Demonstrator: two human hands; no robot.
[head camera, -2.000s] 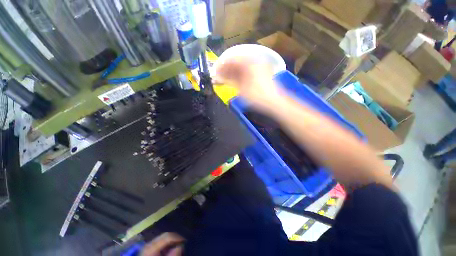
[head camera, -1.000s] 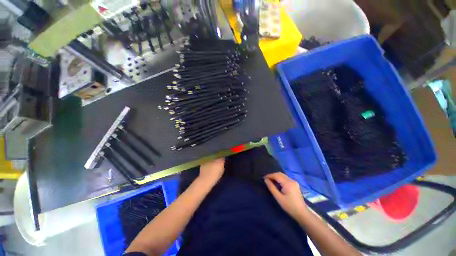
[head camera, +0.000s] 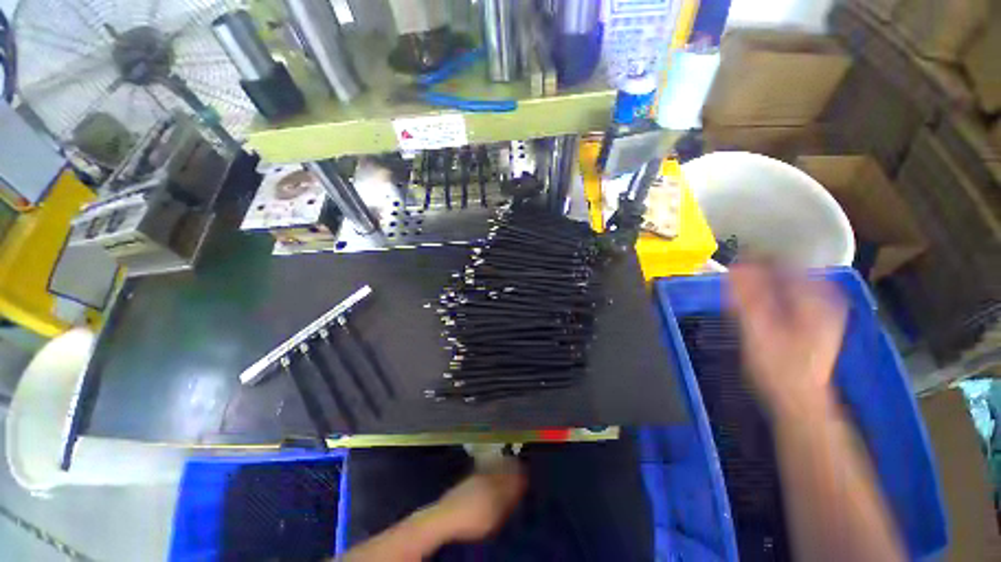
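Many black cable lengths (head camera: 521, 313) with shiny ends lie in a fanned pile on the black bench mat. A silver loading bar (head camera: 307, 335) lies slanted on the mat at the left, with several black cable lengths in its holders. My left hand (head camera: 491, 494) is blurred, just below the bench's front edge; whether it holds anything cannot be told. My right hand (head camera: 788, 329) is blurred, over the blue tote (head camera: 895, 423) of black pieces at the right; its fingers are not clear.
The green platen (head camera: 494, 123) with blue-handled pliers (head camera: 467, 101) is at the back, above the lower mould (head camera: 423, 209). Grey mould blocks (head camera: 154, 220) stand at the left. A small blue bin (head camera: 198, 499) is below the bench edge. A white bucket (head camera: 812, 198) is behind the tote.
My right hand has moved from near my body to over the tote. My left hand remains near the bench's front edge. The camera view has shifted; the pile and bar look unmoved.
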